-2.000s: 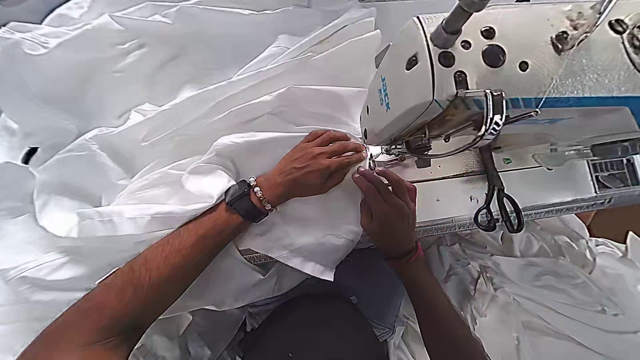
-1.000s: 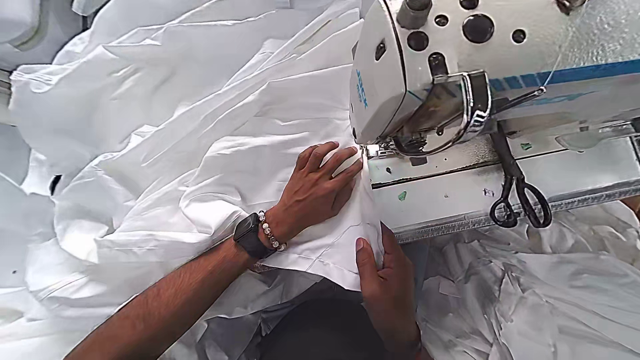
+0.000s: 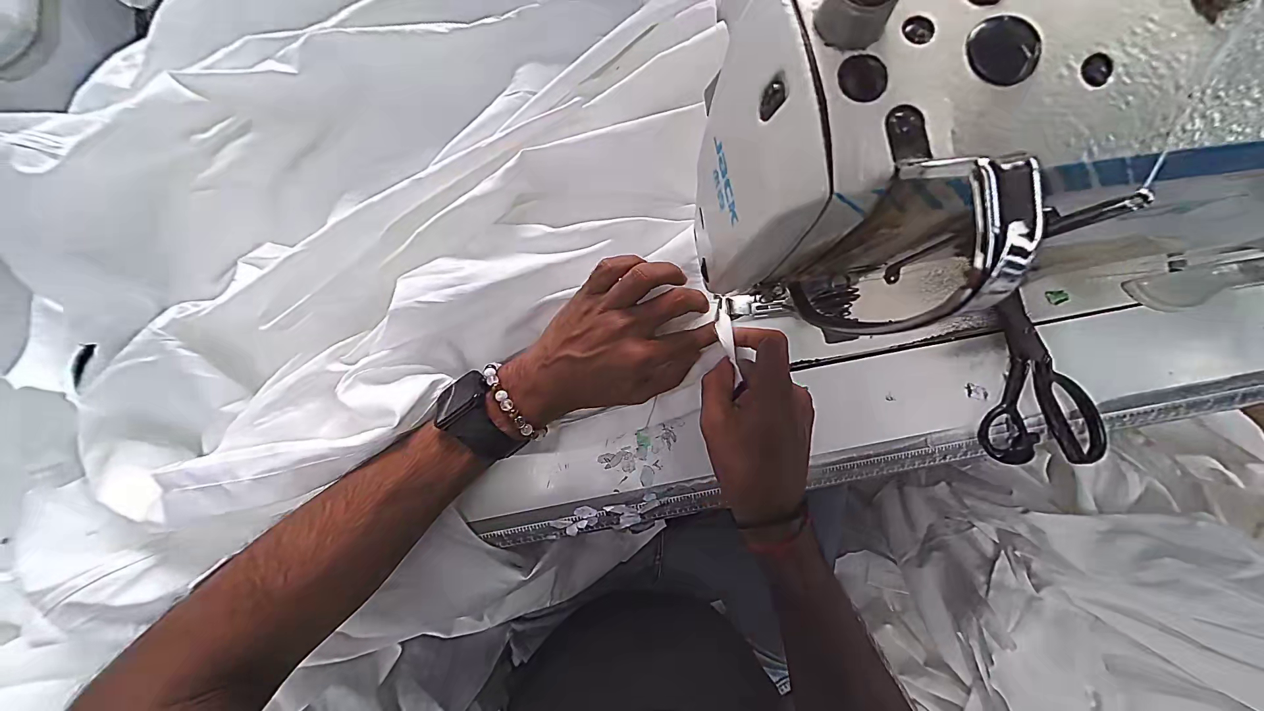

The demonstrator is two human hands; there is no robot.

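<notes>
White fabric (image 3: 474, 267) spreads in folds across the left and runs up to the presser foot (image 3: 755, 305) of a Jack sewing machine (image 3: 770, 168). My left hand (image 3: 617, 341), with a watch and bead bracelet at its wrist, rests on the fabric with bent fingers just left of the foot. Close beside it, my right hand (image 3: 758, 425) pinches a narrow white fabric edge (image 3: 728, 341) between thumb and forefinger, just in front of the foot. A small dark item, partly hidden, shows at the right fingers. The needle area is partly covered by the fingers.
Black-handled scissors (image 3: 1042, 405) hang from the machine at the right. A measuring tape (image 3: 889, 464) runs along the front edge of the machine bed (image 3: 918, 395), where small scraps (image 3: 592, 517) lie. More white fabric (image 3: 1066, 563) is heaped at lower right.
My right hand has moved up from the lower fabric edge to the presser foot. The fabric flap that lay over the front of the bed has shifted away, baring the bed and tape there.
</notes>
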